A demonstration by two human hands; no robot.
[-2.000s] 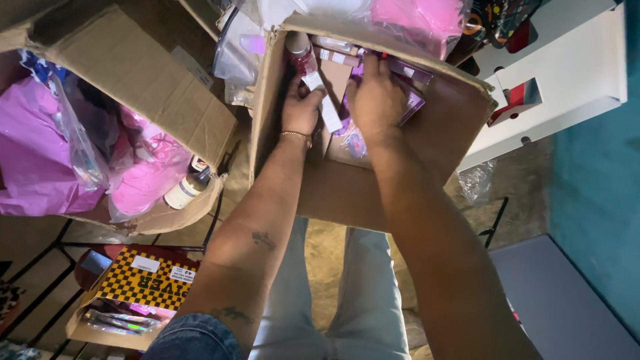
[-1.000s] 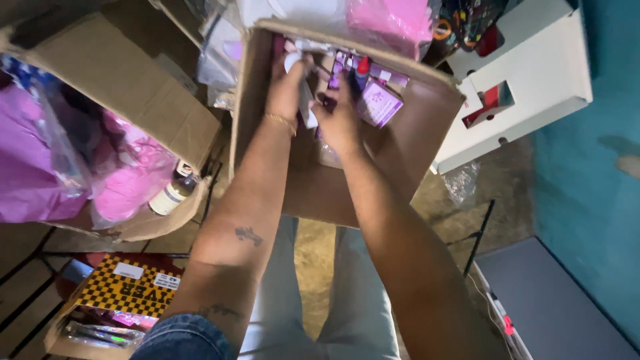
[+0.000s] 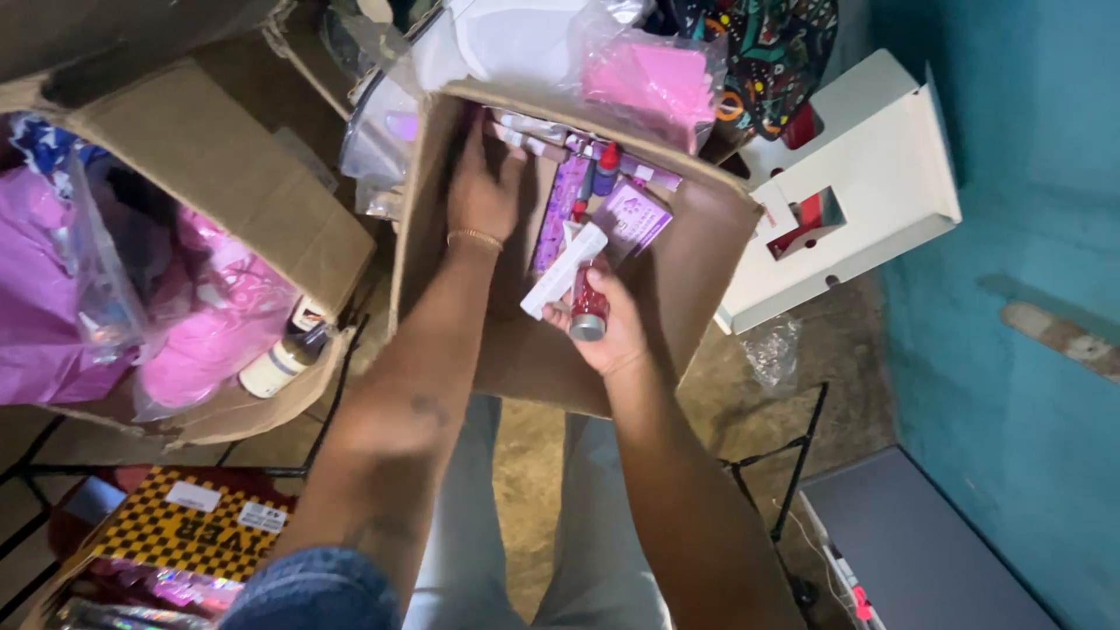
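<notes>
Inside an open cardboard box point(image 3: 542, 367), my right hand point(image 3: 617, 328) holds a red bottle with a grey cap point(image 3: 589, 306) together with a slim white carton point(image 3: 564, 271). My left hand point(image 3: 486, 192) reaches to the box's far left corner, near a narrow pale pink carton point(image 3: 529, 142); its fingertips are in shadow, so whether they grip anything is unclear. Between the hands and the far wall lie a long purple patterned package point(image 3: 561, 210), a small purple bottle with a red cap point(image 3: 605, 171) and a purple box point(image 3: 633, 217) bearing writing.
At left stands a cardboard box point(image 3: 236, 184) with pink bagged goods and a bottle point(image 3: 276, 366). A yellow-and-black checkered box point(image 3: 188, 525) is lower left. Bagged pink items point(image 3: 647, 79) lie beyond the box. At right are an open white box point(image 3: 862, 192) and a teal wall point(image 3: 997, 262).
The red bottle and white carton, earlier by my left hand, are now in my right hand, nearer the box's near side. My left hand has moved to the far left corner.
</notes>
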